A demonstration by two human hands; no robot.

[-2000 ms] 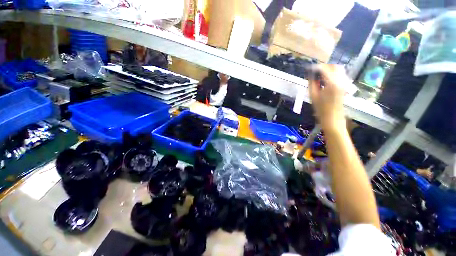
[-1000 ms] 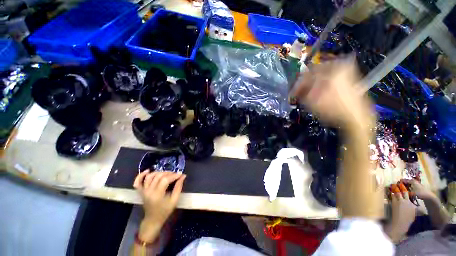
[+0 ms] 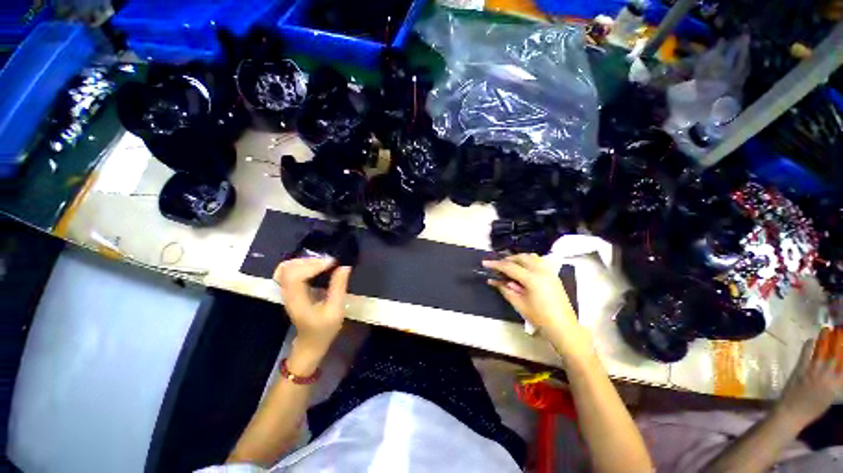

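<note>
My left hand (image 3: 314, 294) holds a black ear-cup housing (image 3: 335, 244) by its near side, over the left part of the dark work mat (image 3: 416, 270). The housing looks tilted, and my fingers hide part of it. My right hand (image 3: 529, 286) is over the mat's right part, with thumb and fingertips pinched on a small thin dark item (image 3: 484, 272), too small to name. A white cloth or foam strip (image 3: 584, 246) lies at the mat's right end, partly behind my right hand.
More black cups (image 3: 196, 198) cluster behind the mat and at right. Small black parts (image 3: 518, 189) lie heaped before a clear plastic bag (image 3: 522, 83). Blue bins (image 3: 347, 37) stand at the back. Red-and-white wired components (image 3: 772, 242) lie at right. Another person's hand (image 3: 818, 369) is at the right edge.
My right hand has come down from the raised position at the shelf to the mat. My left hand has lifted and tilted the housing. The view has turned downward.
</note>
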